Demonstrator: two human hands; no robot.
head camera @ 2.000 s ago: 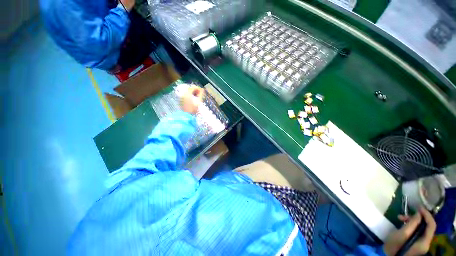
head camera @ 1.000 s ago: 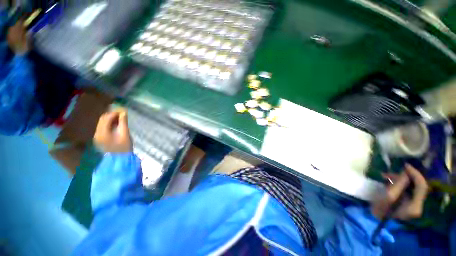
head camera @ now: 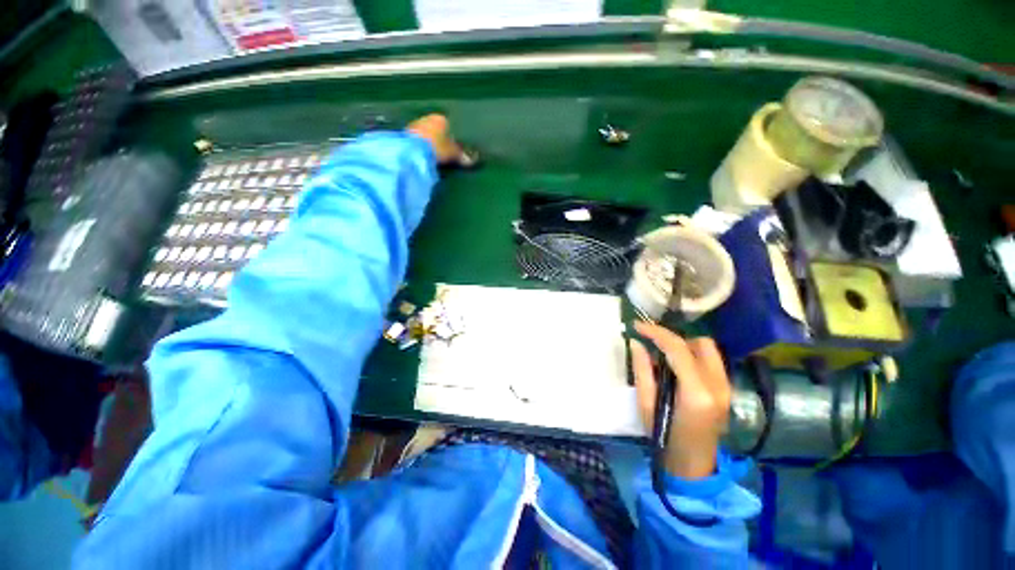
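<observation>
My left hand [head camera: 437, 138] reaches far forward to the back of the green bench, at a small dark piece [head camera: 467, 158]; whether the fingers hold it I cannot tell. My right hand [head camera: 692, 390] is shut on the black handle of the soldering iron [head camera: 664, 406], its tip at the cream tip cleaner pot [head camera: 681, 267]. Small silver-white cells with yellow ends [head camera: 429, 323] lie loose at the left edge of the white work pad [head camera: 534, 351]. A short thin dark wire lies on the pad.
A blister tray of cells [head camera: 228, 223] and a clear plastic stack are at left. The fume fan [head camera: 575, 247] stands behind the pad. The soldering station [head camera: 851, 301] and cream rolls [head camera: 768, 156] are right. Another person's blue sleeve [head camera: 991, 412] shows at far right.
My left hand has moved from the low tray at the left, across the bench to its back. The view has swung right. My right hand still holds the iron, now at the pot.
</observation>
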